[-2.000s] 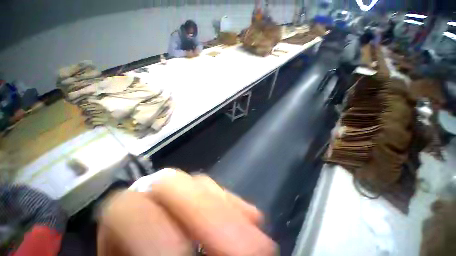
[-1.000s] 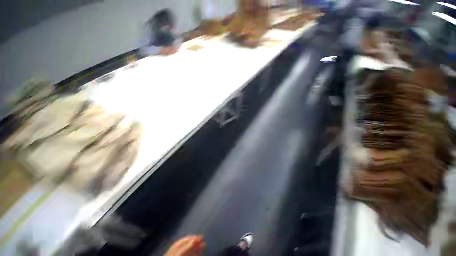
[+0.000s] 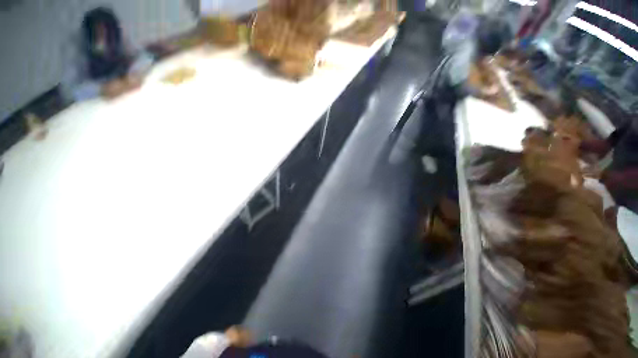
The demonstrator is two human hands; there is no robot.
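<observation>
My left hand (image 3: 238, 336) is small, blurred and cut off at the bottom edge, below a white sleeve; its fingers cannot be made out. My right hand is not in view. A long heap of brown bag pieces (image 3: 566, 245) lies along the white table (image 3: 473, 280) on the right, with greyish fanned edges toward the aisle. Neither hand is seen touching it. My dark apron (image 3: 287, 349) shows at the bottom.
A long white table (image 3: 140, 189) runs on the left, with a person (image 3: 105, 56) seated behind it and a brown heap (image 3: 290, 35) farther along. A stool (image 3: 261, 204) stands under its edge. The grey aisle (image 3: 336, 231) runs between; another person (image 3: 458, 52) is farther ahead.
The view has moved forward along the aisle. The pale stacked pieces on the left table have left the view, and the seated person and brown heaps are nearer. The large hand is now small and low.
</observation>
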